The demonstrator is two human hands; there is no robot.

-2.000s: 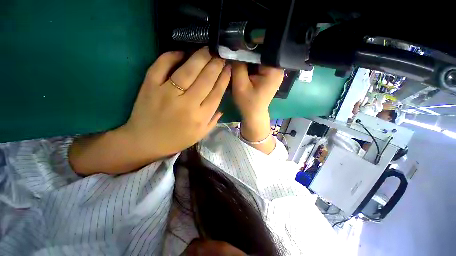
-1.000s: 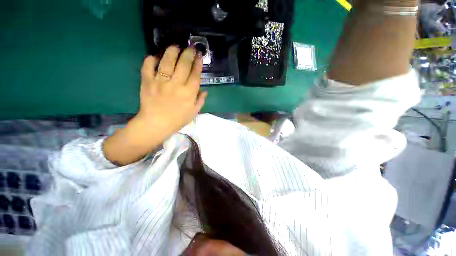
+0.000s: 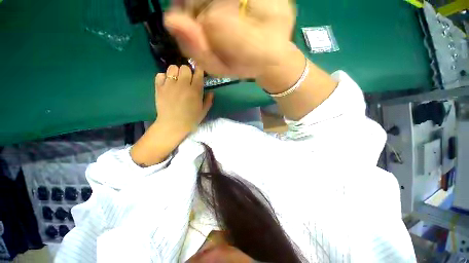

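Observation:
My left hand (image 3: 180, 100) lies at the front of the black press fixture (image 3: 163, 43), its fingers together and bent. A small bright bit, perhaps the module, shows beside its fingertips; what they touch is hidden. The silver base plate (image 3: 218, 81) shows to the right of my left hand. My right hand (image 3: 241, 41) is raised close to the camera, blurred, with curled fingers partly cut off by the top edge. It covers much of the fixture and the place of the parts tray. I cannot tell if it holds anything.
A small clear bag (image 3: 320, 39) lies on the green mat (image 3: 370, 46) to the right. Crumpled clear film (image 3: 110, 38) lies left of the press. A blister tray (image 3: 38, 174) with dark parts is below the bench at lower left. Grey equipment (image 3: 429, 154) stands at right.
My right hand has swung from the far upper right back over the fixture, hiding the parts tray. My left hand remains at the fixture. The view has shifted, showing more of the blister tray.

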